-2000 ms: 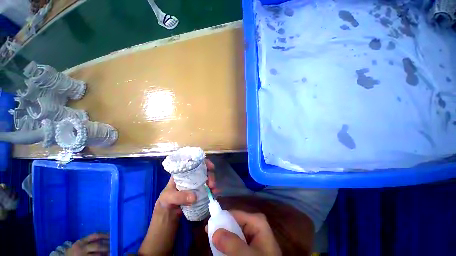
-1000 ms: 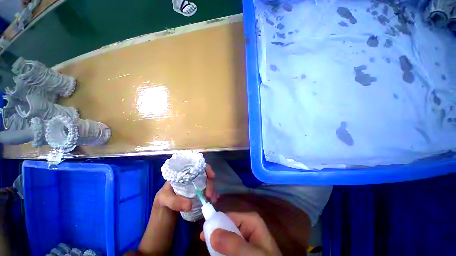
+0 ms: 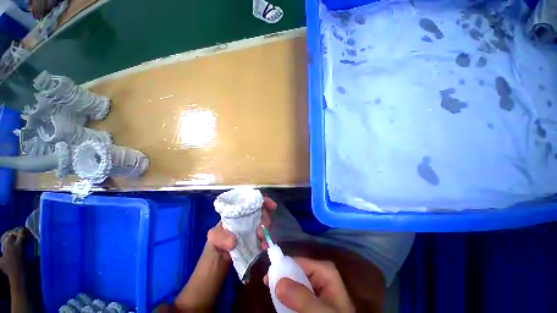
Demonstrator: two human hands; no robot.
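Observation:
My left hand [image 3: 221, 241] holds a white-grey hollow column piece [image 3: 242, 223] over my lap, its bumpy rim and open mouth facing up and its lower end narrow. Fingers wrap both sides of it. My right hand [image 3: 311, 287] grips a white squeeze bottle [image 3: 284, 272] from the right. The bottle's greenish needle tip points up and left, close beside the piece's right side below the rim; I cannot tell if it touches. Several waiting workpieces [image 3: 73, 104] lie grouped at the left of the bench.
The tan bench [image 3: 244, 122] lies ahead, with a green belt [image 3: 159, 46] behind carrying a slender part [image 3: 267, 11]. A blue tote [image 3: 319, 122] with a spotted white liner [image 3: 378, 147] is at right. A blue crate [image 3: 144, 244] at lower left holds small bumpy parts [image 3: 91, 304]. Another person's hand [image 3: 13, 244] is at far left.
The column piece has turned, now showing a narrow, pointed lower end. The bottle tip has moved to its right side. The slender belt part has shifted right. Another person's hand has left the crate.

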